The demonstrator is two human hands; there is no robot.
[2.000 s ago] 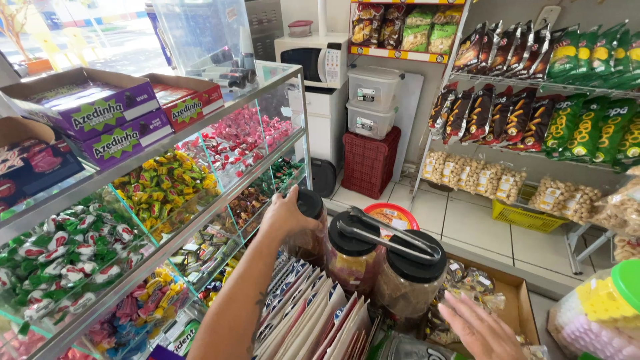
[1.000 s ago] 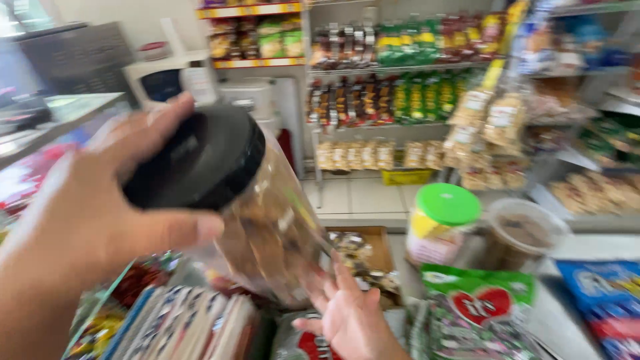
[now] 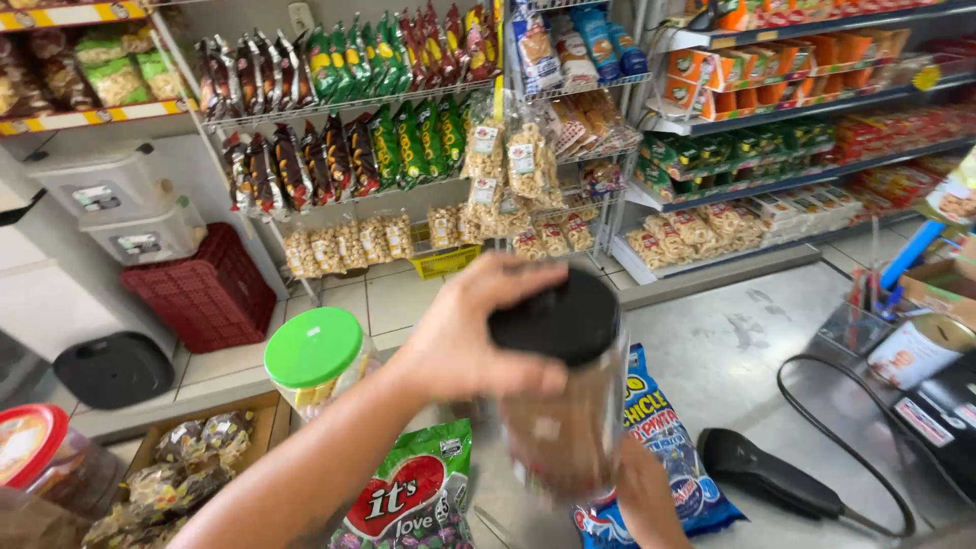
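My left hand (image 3: 488,335) grips the black lid of a clear plastic jar (image 3: 560,427) with brown contents, held above the counter. Low on the jar's right side is my right hand (image 3: 644,488), partly hidden behind it. A green and red candy bag (image 3: 415,496) lies left of the jar, and a blue bag of chewing gum (image 3: 679,457) lies to its right, partly covered by jar and hand. Behind my left forearm stands a jar with a green lid (image 3: 314,348). The jar in my hands is blurred.
On the metal counter (image 3: 740,328) lie a black barcode scanner (image 3: 770,473) and its cable, near a pen holder (image 3: 858,328) and a can (image 3: 923,351). At left are a cardboard box (image 3: 267,427) of wrapped sweets and a red-lidded jar (image 3: 30,446). Snack racks (image 3: 351,107) stand beyond.
The black-lidded jar, gripped by its lid one second ago, has moved right, over the counter beside the blue bag. Two seconds ago my right hand was apart from it. The view has swung right.
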